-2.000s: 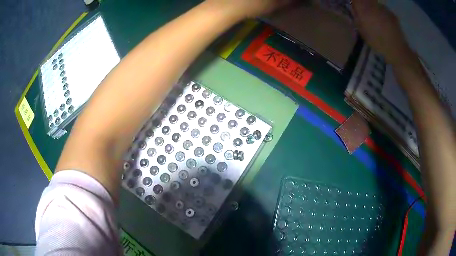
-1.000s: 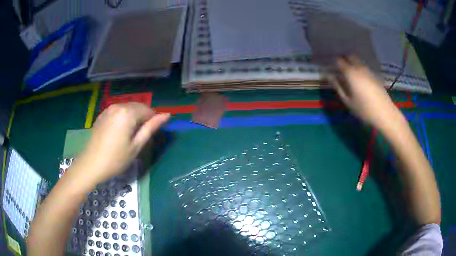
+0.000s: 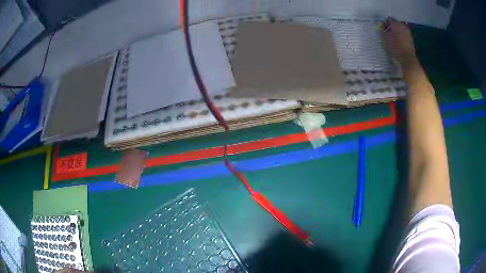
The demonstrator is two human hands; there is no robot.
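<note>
My right hand [image 3: 398, 45] is at the far right end of the rear tray pile [image 3: 202, 128], with its fingertips at the edge of a pale ribbed sheet [image 3: 362, 45]. I cannot tell if it grips it. A brown cardboard sheet [image 3: 288, 58] and a plain white sheet [image 3: 176, 69] lie on the pile. My left hand is almost out of the picture; only a blurred bit of skin [image 3: 69, 270] shows at the bottom edge, by the tray of dark discs [image 3: 56, 242] on the light green mat [image 3: 61, 200]. An empty clear tray [image 3: 170, 240] lies on the bench.
The red test probe [image 3: 280, 216] lies centre right, its wire crossing the view. A blue pen-like stick [image 3: 360, 181], a small brown-red square [image 3: 131, 168] and a crumpled translucent piece [image 3: 313, 128] are behind. A blue object [image 3: 24, 114] and a brown-topped stack [image 3: 80, 98] stand rear left.
The view has turned right. My right hand has moved from the brown cardboard sheet to the pile's far right end. My left hand has dropped to the bottom left edge.
</note>
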